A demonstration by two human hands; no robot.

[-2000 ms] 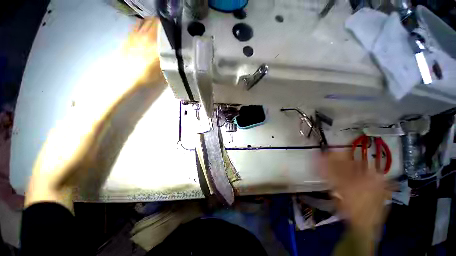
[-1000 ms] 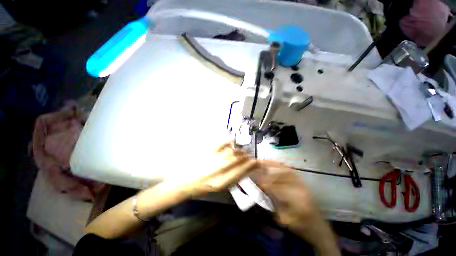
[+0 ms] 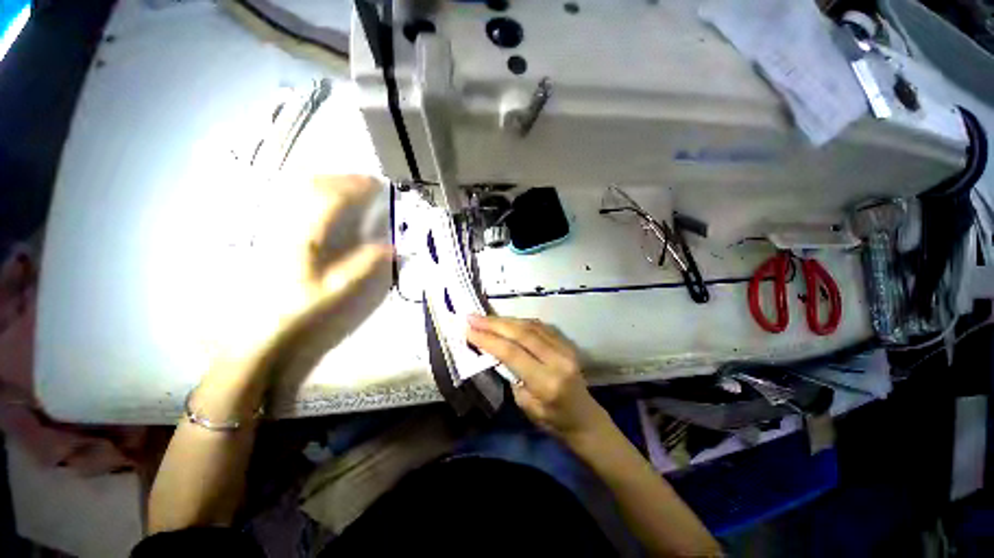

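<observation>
A white piece (image 3: 456, 316) lies on top of a narrow dark curved strip (image 3: 445, 360); both run from the presser foot area down over the table's front edge. My right hand (image 3: 534, 365) holds the lower part of the white piece, fingertips on its right edge. My left hand (image 3: 338, 240) is blurred, left of the needle area, with its fingers near the white piece; whether it touches or holds anything cannot be told. The sewing machine head (image 3: 610, 120) spans the top and right.
Red-handled scissors (image 3: 772, 294) and a slim metal tool (image 3: 681, 262) lie right of a black pad (image 3: 540, 220). Thin strips (image 3: 289, 125) and a curved band (image 3: 286, 33) lie at the back left. A blue bin (image 3: 763, 480) sits below the right edge.
The view has shifted back over the machine. My hands, together at the front a second ago, are now apart, the left one further left. The white piece now lies along the dark strip by the foot.
</observation>
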